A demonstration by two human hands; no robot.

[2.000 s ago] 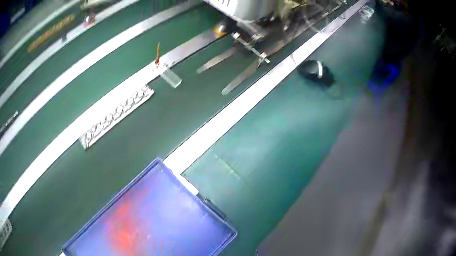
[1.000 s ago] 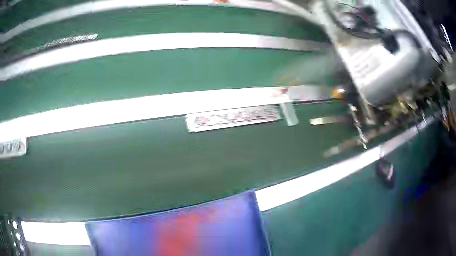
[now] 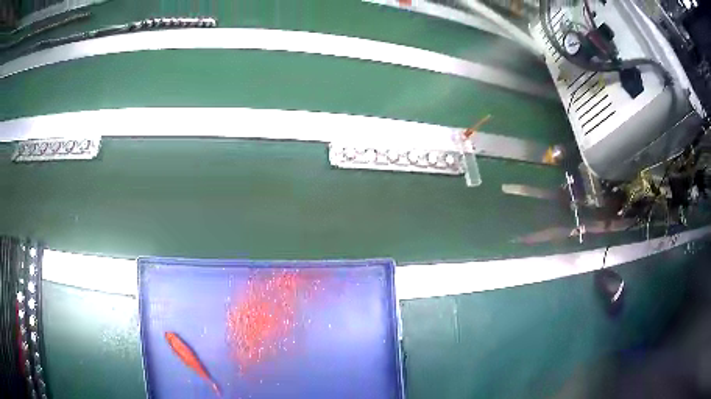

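Observation:
A shallow blue tray (image 3: 343,343) lies at the bottom centre, cut off by the lower edge. Loose red-orange grains (image 3: 261,319) are scattered in its middle. A red-orange fish-shaped item (image 3: 191,361) lies at a slant in the tray's left part. A pale strip module (image 3: 397,157) with a row of round parts lies against the white rail beyond the tray. A shorter-looking similar strip (image 3: 56,148) lies at the far left. Neither of my hands is in view.
Black strips and one with silver round parts (image 3: 30,319) stand at the lower left edge. A clear piece with an orange tip (image 3: 472,165) touches the module's right end. Grey-white equipment (image 3: 639,117) with a gauge is upper right. A dark object (image 3: 612,288) lies lower right.
The view has swung left and levelled, so the tray sits lower centre and the equipment upper right. The fish-shaped item and the black strips now show. No hand has appeared.

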